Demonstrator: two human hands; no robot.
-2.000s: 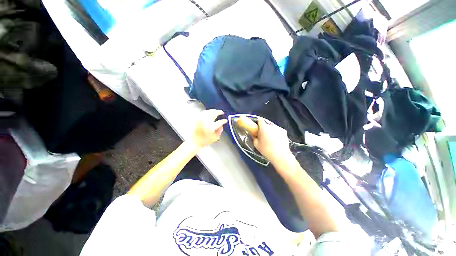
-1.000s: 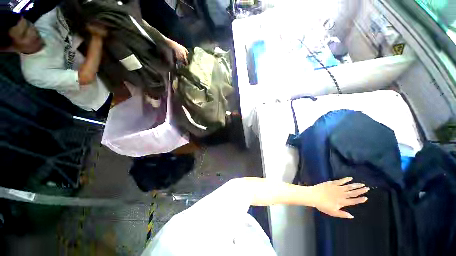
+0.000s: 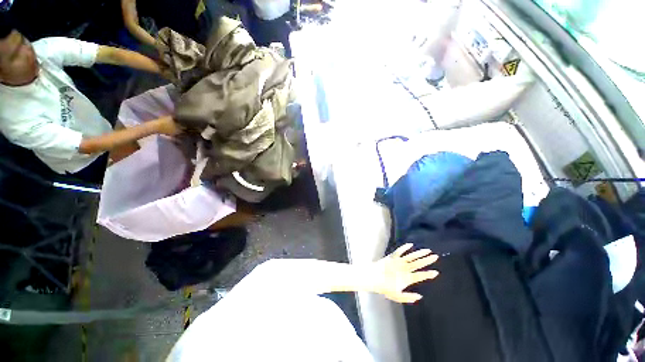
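A black garment (image 3: 452, 283) lies draped over the blue padded board (image 3: 433, 170), whose rounded blue end shows at the top. My left hand (image 3: 404, 274) rests with spread fingers at the garment's near left edge and grips nothing. My right hand is not in view, and no iron shows. More dark cloth (image 3: 566, 247) is heaped right of the pad, with a white patch (image 3: 622, 263) on it.
A person (image 3: 60, 106) at the left handles crumpled olive-brown garments (image 3: 240, 106) over a box lined with pale pink-white cloth (image 3: 166, 212). Another arm shows at the top. A black heap (image 3: 194, 258) lies on the floor. The white table (image 3: 368, 247) runs along the pad.
The view has swung left since the first frame, and the iron and right hand have left it. The pad's blue end is more exposed than one second ago. The other person's olive-brown cloth has moved over the box.
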